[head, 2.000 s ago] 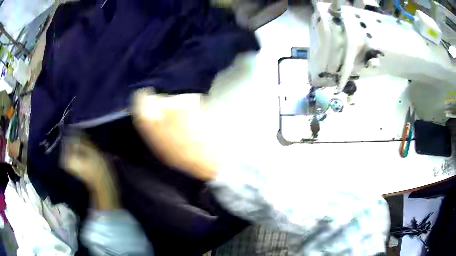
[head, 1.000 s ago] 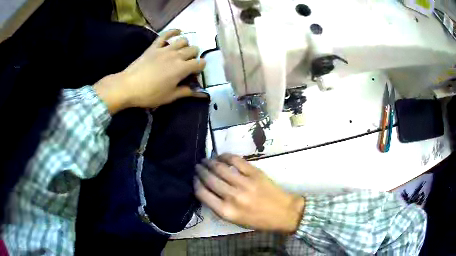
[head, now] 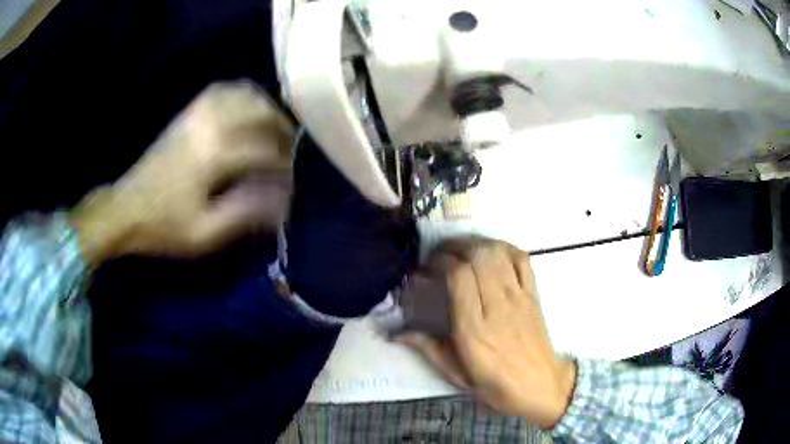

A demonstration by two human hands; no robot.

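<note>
The dark navy garment (head: pixel 346 234) lies left of the machine, its right part under the head at the needle area. A pale overlocked edge curves along it. My left hand (head: pixel 203 173) is blurred, over the cloth left of the head, fingers curled; whether it grips cloth is unclear. My right hand (head: pixel 494 321) holds a dark brown-grey cloth edge at the garment's right side, just in front of the needle area. The white sewing machine (head: pixel 554 43) fills the top. The needle tip is hidden by the white guard (head: pixel 333 113).
Snips (head: pixel 660 221) with orange and teal handles lie on the white table (head: pixel 589 303) at right, beside a flat black rectangle (head: pixel 726 218). The table's curved front edge runs across the lower right. Checked apron cloth (head: pixel 407 423) shows below.
The view has moved closer to the machine head. The garment's edge has moved from left of the needle to under the head. My right hand now holds a dark edge there.
</note>
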